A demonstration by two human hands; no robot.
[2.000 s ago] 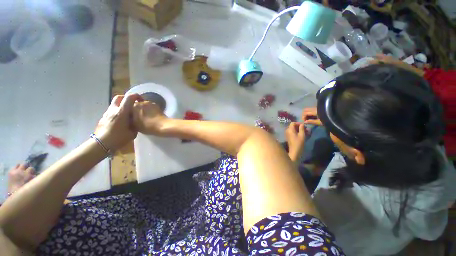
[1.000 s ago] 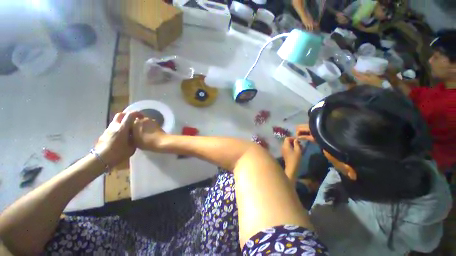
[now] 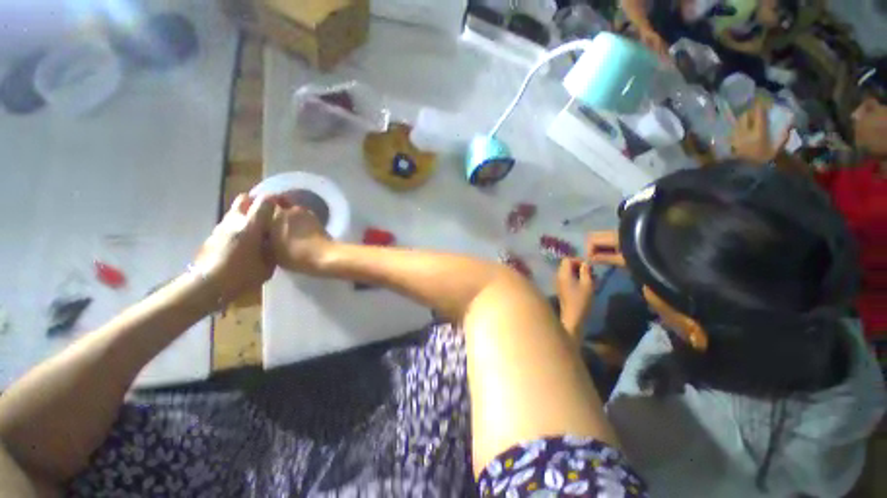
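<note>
A white round part (image 3: 336, 199) with a grey round centre lies at the near left corner of the right-hand table. My left hand (image 3: 236, 243) and my right hand (image 3: 297, 236) are together at its near left side, fingers curled and touching. They cover part of its rim and centre. What my fingertips hold is hidden between the hands and blurred. A small bright red piece (image 3: 378, 236) lies on the table just right of the white part, with a dark piece (image 3: 366, 285) below it, partly behind my right forearm.
An amber disc (image 3: 400, 158), a clear bag (image 3: 326, 107) and a teal lamp (image 3: 488, 159) stand beyond. A brown box (image 3: 316, 29) is at the back. A wooden-edged gap (image 3: 237, 326) runs between tables. A person sits close on the right, hands near dark red bundles (image 3: 520, 216).
The view has shifted slightly up and down. My hands stay together at the white part, with a small change in finger pose. A hand at the left edge has gone from view.
</note>
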